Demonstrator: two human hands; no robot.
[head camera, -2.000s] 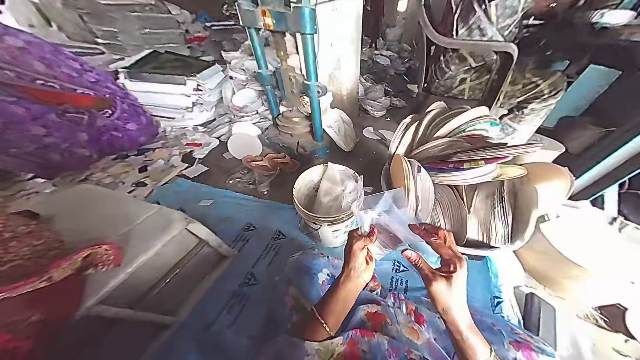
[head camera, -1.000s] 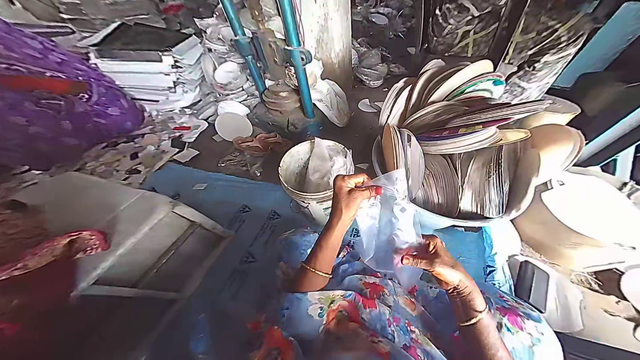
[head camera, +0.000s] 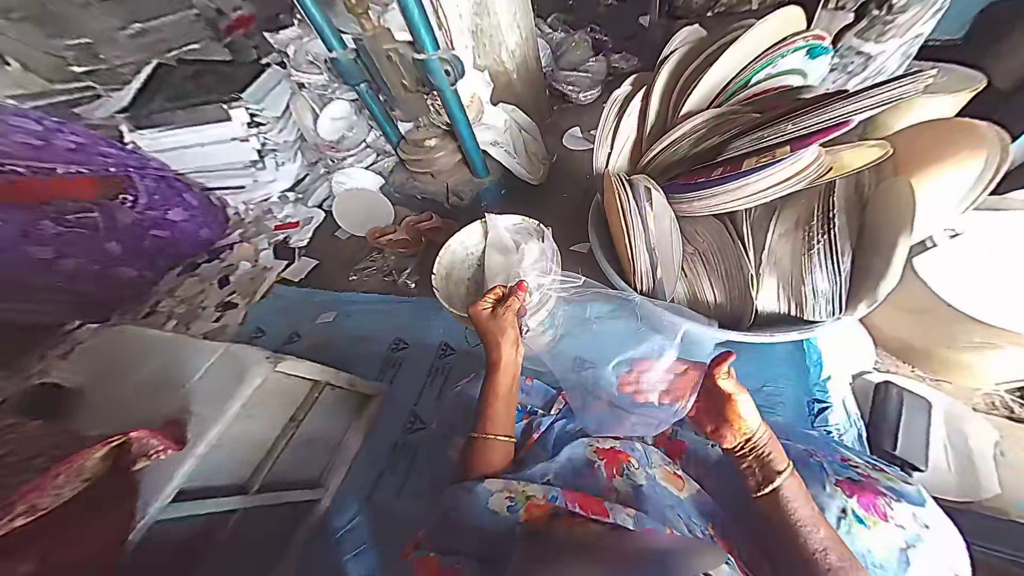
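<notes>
A clear plastic bag (head camera: 600, 352) is spread between my two hands above my lap. My left hand (head camera: 500, 316) pinches its gathered end with thumb and fingers, just in front of a white bucket (head camera: 460, 272) that has white and clear film in it. My right hand (head camera: 724, 404) is at the bag's lower right end, fingers extended behind or inside the film and thumb raised; which of the two I cannot tell. Right of the bucket, a wide basin (head camera: 760, 334) is heaped with stacks of round paper discs (head camera: 712, 264).
A blue press frame (head camera: 448, 104) stands behind the bucket. Paper scraps and stacked sheets (head camera: 200, 144) lie at the left, beside purple cloth (head camera: 96, 216). A grey-white frame (head camera: 352, 380) sits lower left. A dark phone-like object (head camera: 896, 424) is at the right.
The bag has gone from bunched to spread wide. My right hand no longer pinches its lower edge, as it did a second ago, and its fingers are extended. The view has moved closer to the bucket and basin.
</notes>
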